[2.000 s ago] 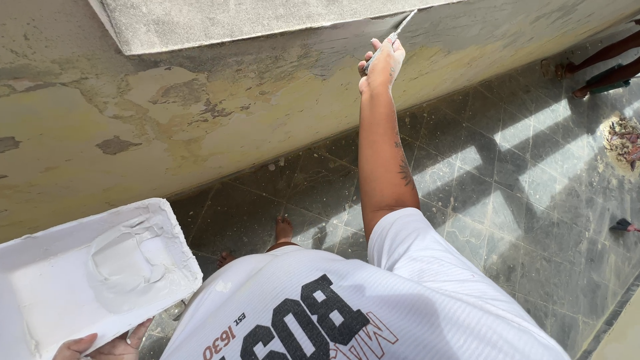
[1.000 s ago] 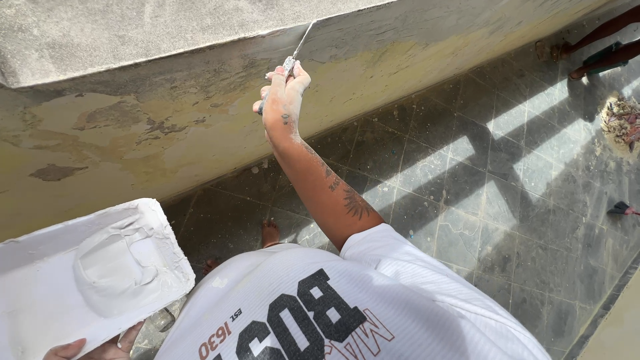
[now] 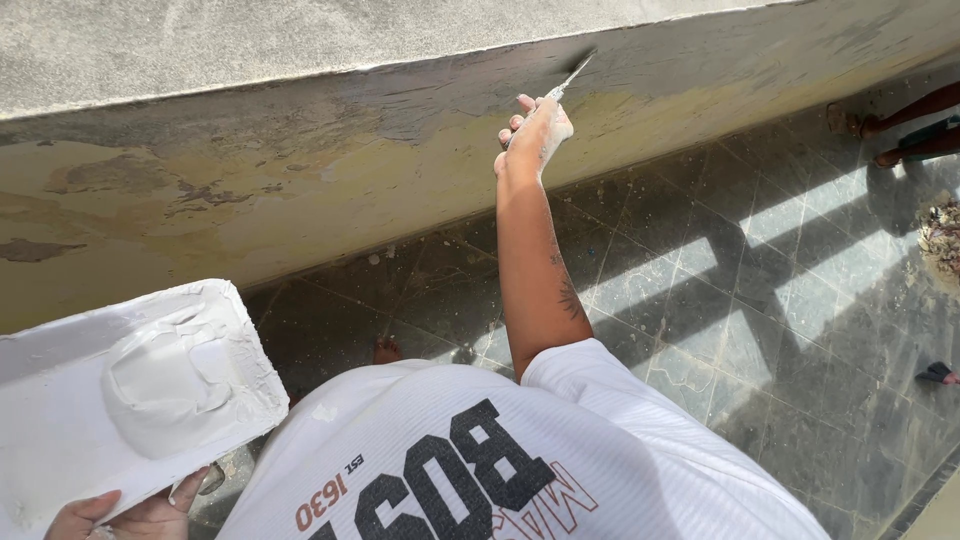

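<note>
My right hand (image 3: 536,135), coated in white paste, grips a putty knife (image 3: 574,73) whose thin blade, seen nearly edge-on, lies at the upper part of the wall (image 3: 420,135). That wall has patchy yellowish and grey paint, with peeled spots at the left. My left hand (image 3: 131,514) holds a white plastic tray (image 3: 45,435) from below at the lower left. A thick mound of white putty (image 3: 169,382) lies inside the tray, and more is smeared along its rim.
A rough grey ledge (image 3: 262,37) tops the wall. Below is a grey tiled floor (image 3: 675,300) with sunlight bands and specks. Another person's legs (image 3: 911,112) are at the upper right, near a heap of debris (image 3: 941,236). My bare foot (image 3: 387,349) shows beside the shirt.
My right hand with the putty knife moved left along the wall between the first two frames, then back to the right. The tray stays in my left hand at the lower left.
</note>
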